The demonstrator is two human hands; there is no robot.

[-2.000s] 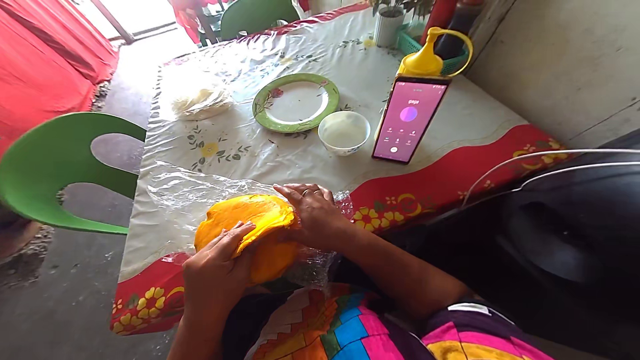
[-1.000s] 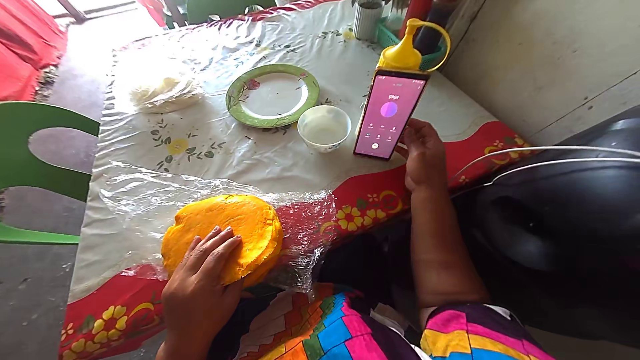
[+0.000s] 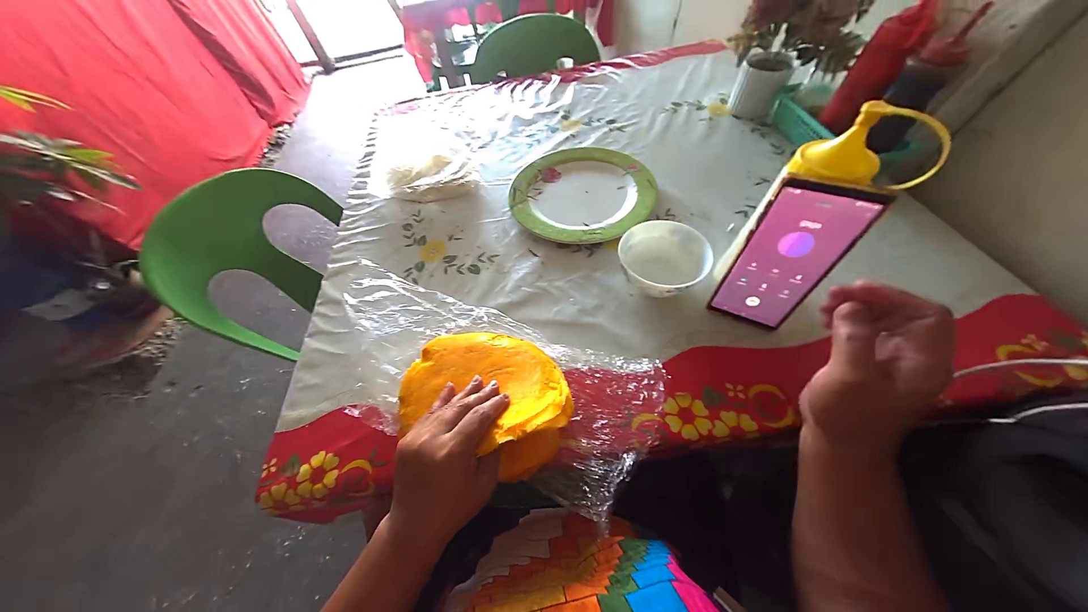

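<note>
A flattened mass of yellow-orange dough [image 3: 484, 374] lies on crumpled clear plastic film [image 3: 625, 408] at the table's near edge. My left hand [image 3: 450, 450] rests on the dough's near side, fingers spread over its top. My right hand [image 3: 888, 357], somewhat blurred, is raised to the right of the dough with its fingers curled; nothing can be made out in it. Just beyond that hand a smartphone [image 3: 786, 272] with a lit screen leans upright against a squeeze bottle with a yellow cap [image 3: 841, 157].
A white bowl [image 3: 665, 263] and a green-rimmed plate [image 3: 586, 195] stand beyond the dough. A plastic-wrapped pale bundle [image 3: 433, 174] lies farther left. At the back right are a potted plant [image 3: 763, 85] and a green basket [image 3: 799, 119]. A green chair [image 3: 204, 255] stands at the left.
Two seconds ago both hands were on the dough. My right hand then went to the phone's edge, and now it is drawn back from it. My left hand has stayed on the dough.
</note>
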